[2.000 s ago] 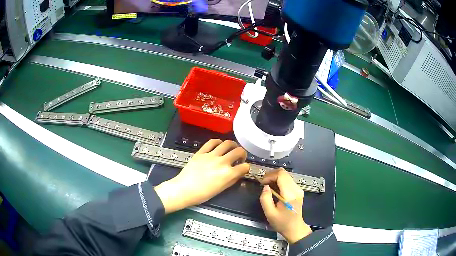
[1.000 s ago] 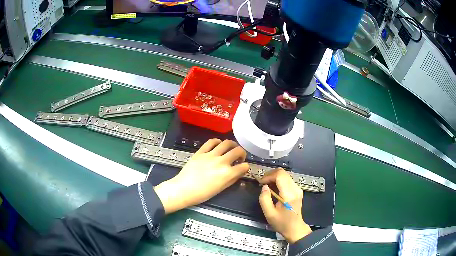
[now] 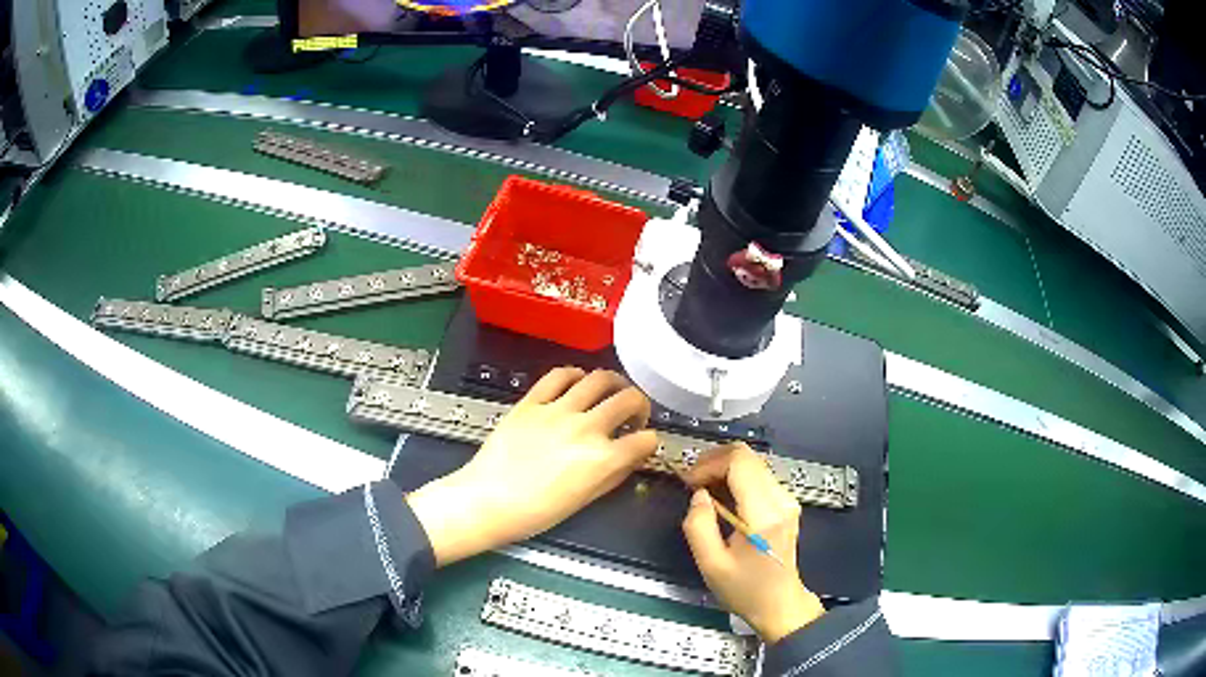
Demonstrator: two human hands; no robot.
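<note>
A long silver-grey strip fixture (image 3: 813, 480) lies across the black base plate (image 3: 827, 542), below the white ring (image 3: 708, 377) of the video microscope (image 3: 780, 159). My left hand (image 3: 542, 456) rests over the fixture's middle, fingers curled on it, hiding part of it. My right hand (image 3: 747, 536) holds a thin tan stick tool (image 3: 735, 520) with a blue end. The tool's tip end points at the fixture, beside my left fingertips; the exact contact is too small to tell.
A red bin (image 3: 549, 265) with tiny pale parts stands left of the microscope. More strip fixtures (image 3: 357, 288) lie at left, one (image 3: 318, 156) farther back, others (image 3: 615, 628) in front. A monitor (image 3: 503, 20) and a smaller red box (image 3: 681, 90) stand behind. White sheets (image 3: 1106, 641) lie at right.
A strip fixture behind the red bin has moved left along the back lane. The short fixture at left has shifted slightly right. My hands have hardly moved.
</note>
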